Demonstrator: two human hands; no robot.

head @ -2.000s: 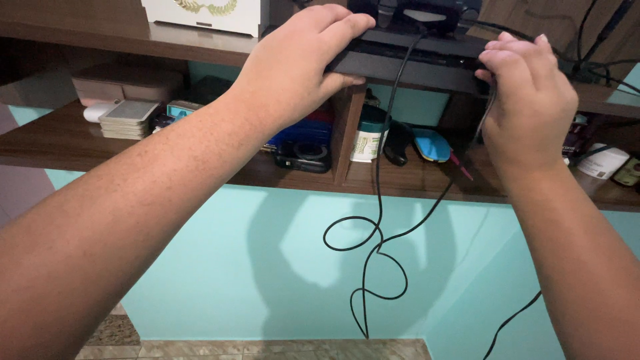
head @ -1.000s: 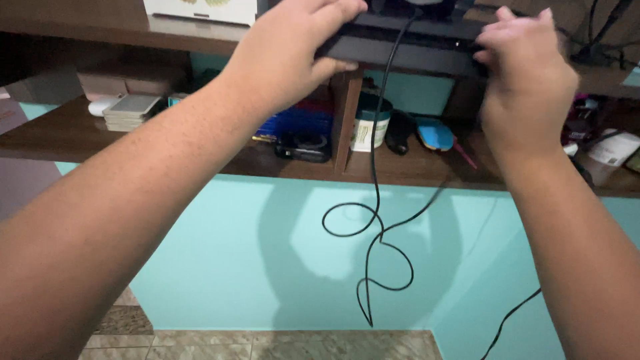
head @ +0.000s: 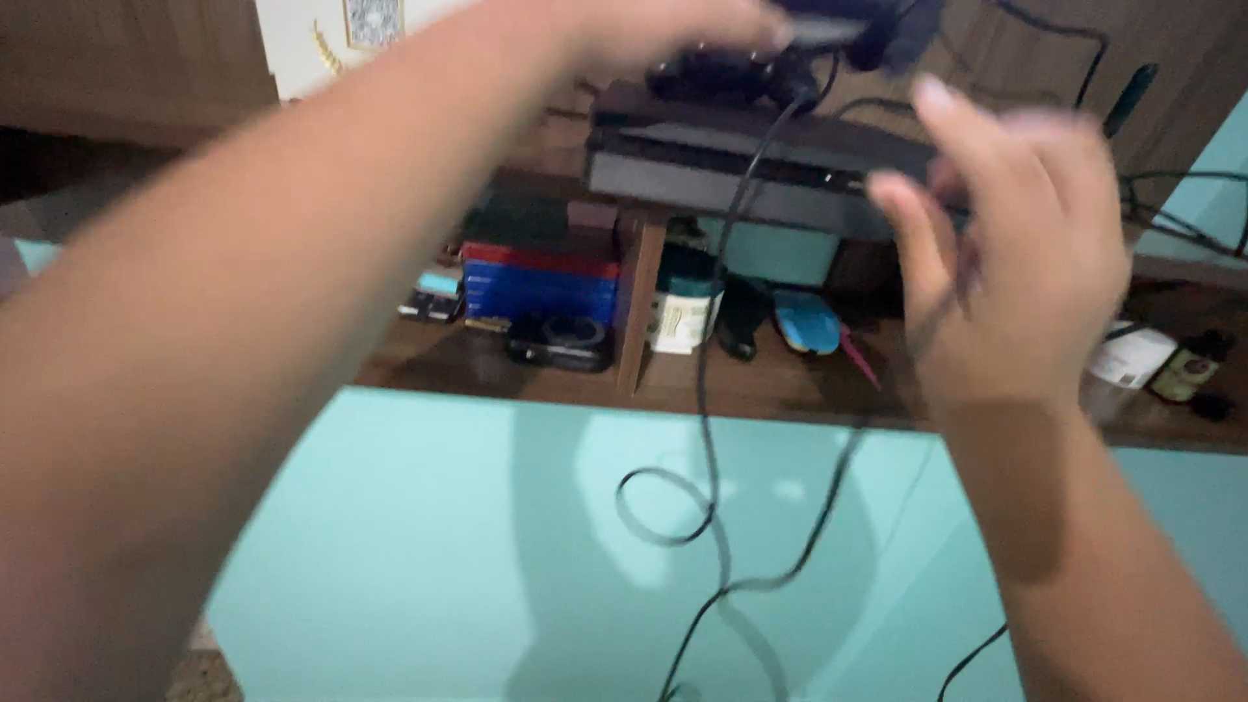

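Observation:
A dark, flat electronic box (head: 682, 175), probably a game console, lies on the upper wooden shelf. Dark objects (head: 721, 78), seemingly game controllers, rest on top of it. My left hand (head: 673, 29) is blurred at the top, by these dark objects; whether it grips one is not clear. My right hand (head: 1024, 224) is raised near the box's right end, thumb and fingers apart, with nothing visible between them. A black cable (head: 709, 419) runs down from the top of the box and hangs in a loop before the turquoise wall.
A white box (head: 292, 49) stands at the upper left. On the lower shelf (head: 487, 375) are blue cases (head: 536, 288), a black round-topped device (head: 561, 341), a green-lidded jar (head: 682, 312), a light-blue item (head: 807, 322) and, at right, a small bottle (head: 1191, 366). More cables (head: 1092, 39) run at upper right.
Both hands were at the front edge of the dark box; my left hand has moved up above it and my right hand has come away from it. The view has shifted.

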